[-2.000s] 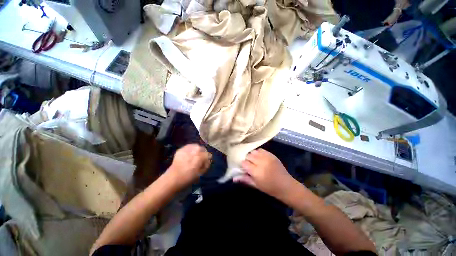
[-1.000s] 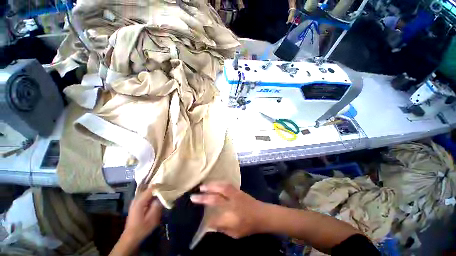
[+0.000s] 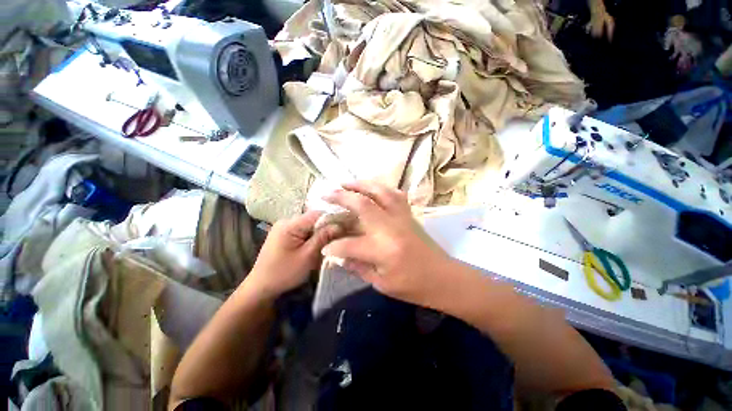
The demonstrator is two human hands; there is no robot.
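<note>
My left hand [image 3: 293, 250] and my right hand [image 3: 384, 241] are close together at the table's front edge, above my lap. Both pinch the edge of a beige garment panel [image 3: 341, 225], bunched between the fingers. A greyish-beige part of cloth hangs below the hands over my dark clothing. The rest of the beige cloth heap [image 3: 417, 120] lies crumpled on the table beyond the hands. A textured panel [image 3: 278, 172] hangs over the table edge left of it. The fingers hide the exact grip on the cloth.
A white sewing machine [image 3: 618, 193] stands right, with yellow-and-green-handled scissors [image 3: 603, 271] before it. A second machine [image 3: 233, 72] and red-handled scissors [image 3: 142, 122] are at left. Cloth heaps [image 3: 88, 297] lie lower left. Another person's hand [image 3: 682, 46] shows at top right.
My hands have come together on the cloth edge and raised it. The cloth's front end has been drawn up from hanging over the table edge. The camera view has also turned.
</note>
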